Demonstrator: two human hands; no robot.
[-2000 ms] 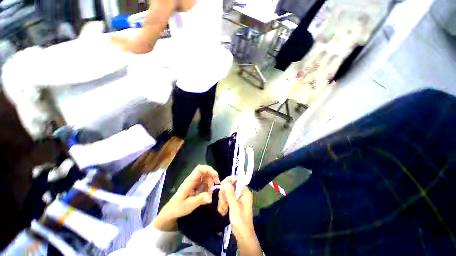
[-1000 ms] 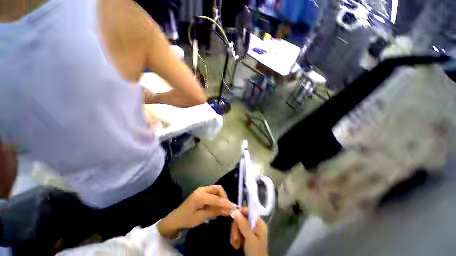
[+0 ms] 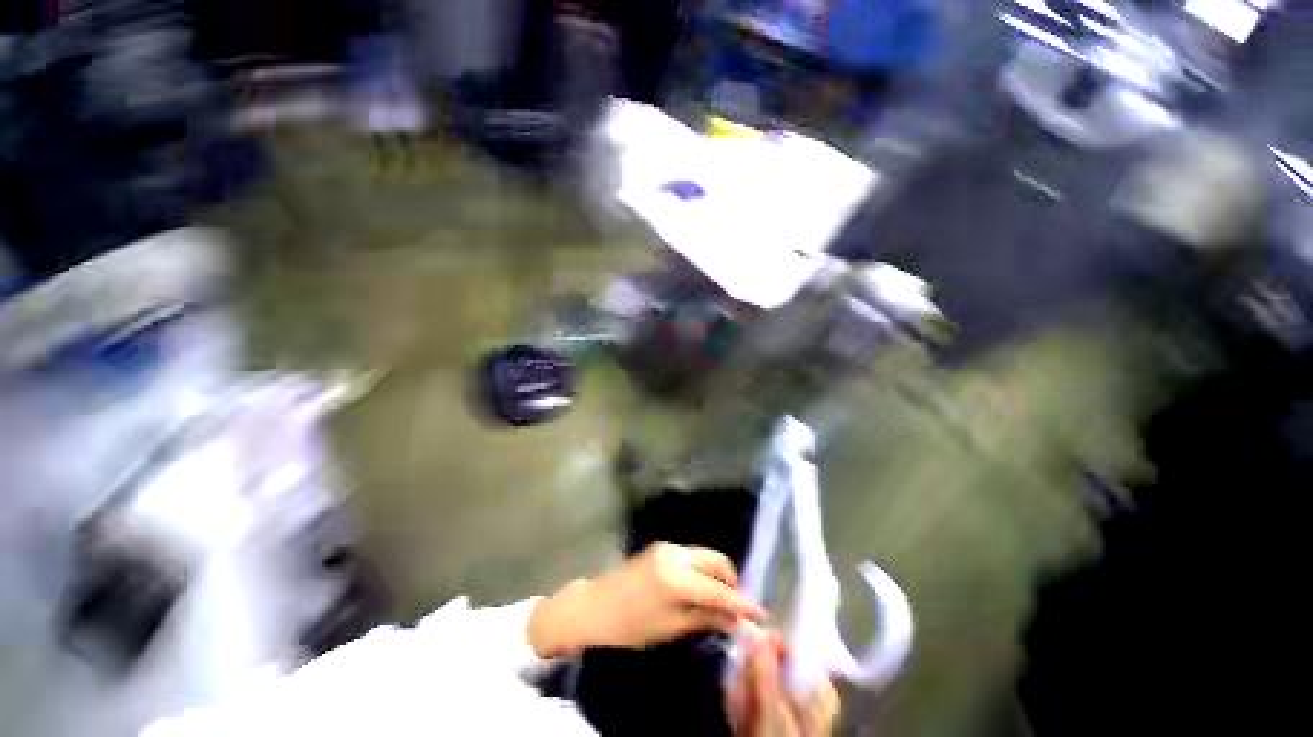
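Note:
My left hand [image 3: 648, 600] is at the bottom middle, its fingertips together at the near side of a white plastic hanger [image 3: 809, 576]. My right hand [image 3: 779, 697] grips the hanger near its middle; its lower part is cut off by the frame's edge. The hanger's hook points right. A black garment [image 3: 648, 695] hangs at the hanger, below and behind my left hand. What my left fingertips pinch is too blurred to tell.
A white worktable [image 3: 749, 202] stands ahead. A round dark base [image 3: 529, 386] is on the greenish floor. Blurred white cloth [image 3: 216, 490] is at the left, and a large black shape [image 3: 1181, 590] at the right.
The view has swung; the person in a sleeveless top and the patterned cloth have left it. The hanger sits further right and is tilted more. Both hands stay at it.

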